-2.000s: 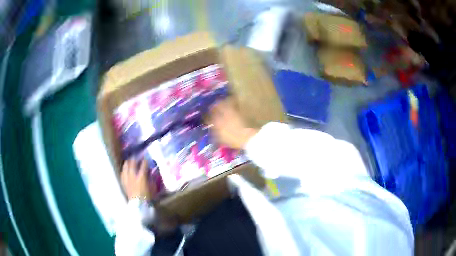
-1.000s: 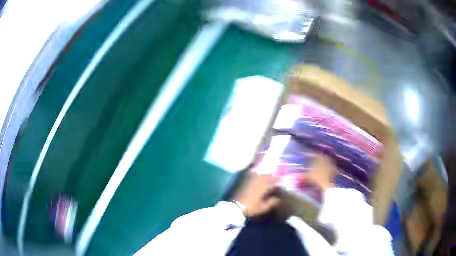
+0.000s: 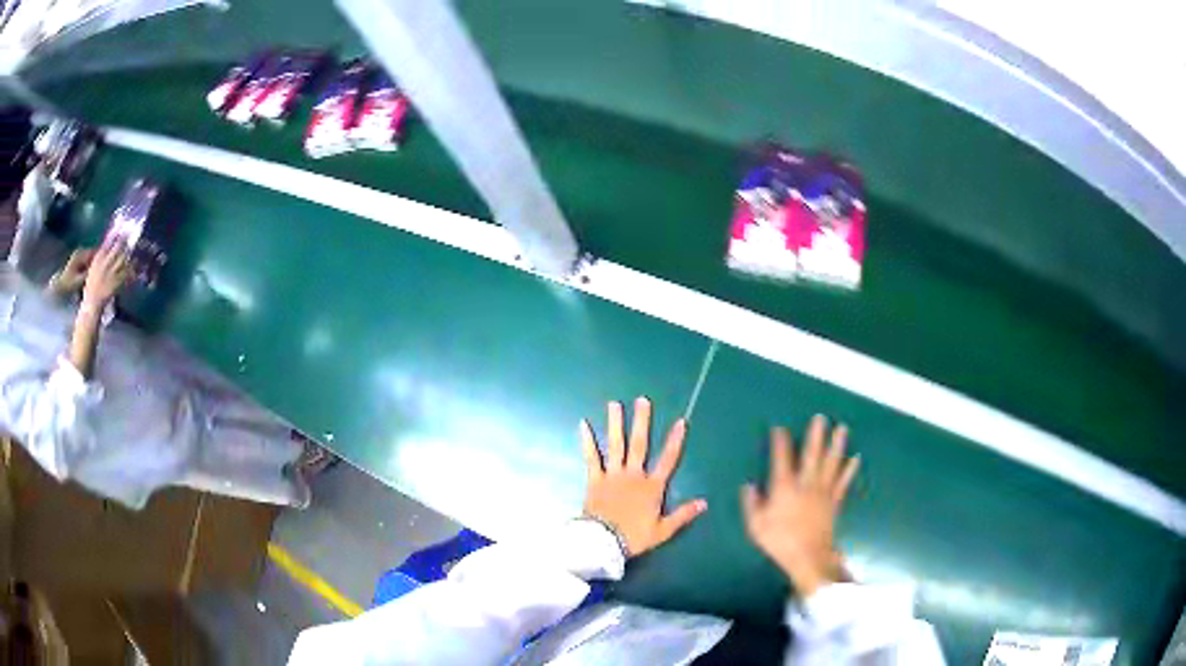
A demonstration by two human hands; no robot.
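My left hand [image 3: 633,492] is over the green workbench [image 3: 325,312] with its fingers spread, empty. My right hand [image 3: 799,505] is beside it to the right, also empty with fingers apart and slightly blurred. I cannot tell whether the palms touch the bench. Beyond the white side rail [image 3: 910,392], two retail boxes [image 3: 796,221] in purple and pink lie side by side on the dark green conveyor belt [image 3: 624,156]. More retail boxes [image 3: 356,111] lie on the belt at the upper left.
A grey metal post [image 3: 455,117] stands at the rail. At the left, another person [image 3: 91,390] in white handles purple boxes [image 3: 135,234]. Brown cartons [image 3: 143,553] and a blue object [image 3: 423,566] are below the bench. A label sheet [image 3: 1051,651] lies lower right.
My view has turned from the open carton to the bench and conveyor. My hands are no longer at the retail boxes in the carton, and the carton is out of view.
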